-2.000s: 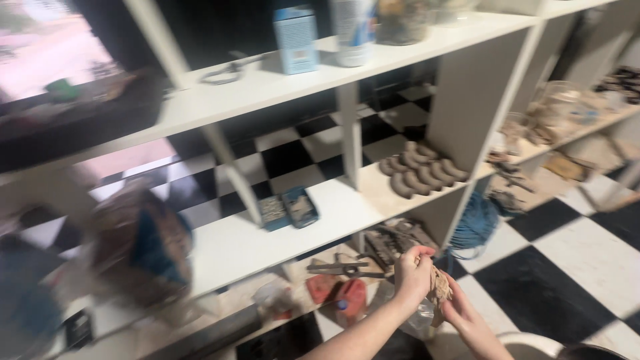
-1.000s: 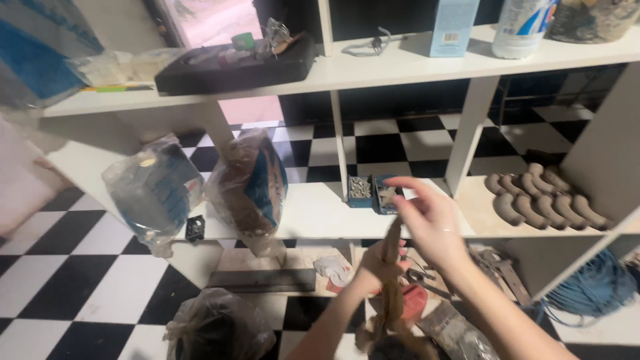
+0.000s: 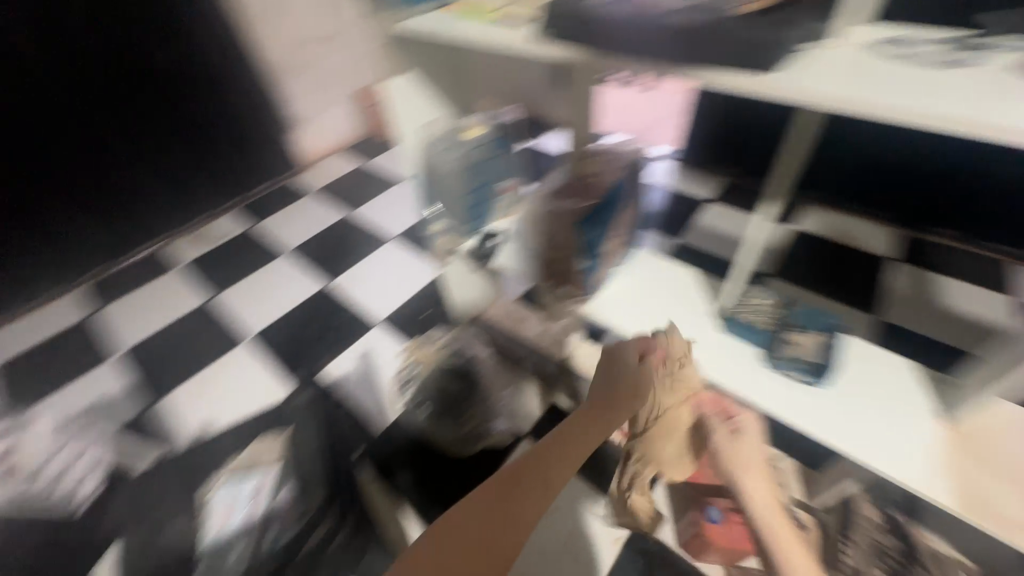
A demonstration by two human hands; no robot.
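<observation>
My left hand is closed on the upper end of a crumpled piece of brown paper or similar thin material, which hangs down toward the floor. At its right edge is my right hand, with the fingers bent; blur hides whether they pinch it. Below and behind the right hand lies a red object with a blue spot. Two small blue containers, one beside the other, rest on the white lower shelf behind my hands.
White shelving runs along the right. Plastic-wrapped packages stand near its left end. A clear plastic bag with dark contents sits left of my hands, over the black-and-white checkered floor. A dark bag is at the lower left.
The view has swung left, bringing in more floor. My right hand, raised above the brown piece a second ago, is now lower, at its right side. The left hand keeps its hold.
</observation>
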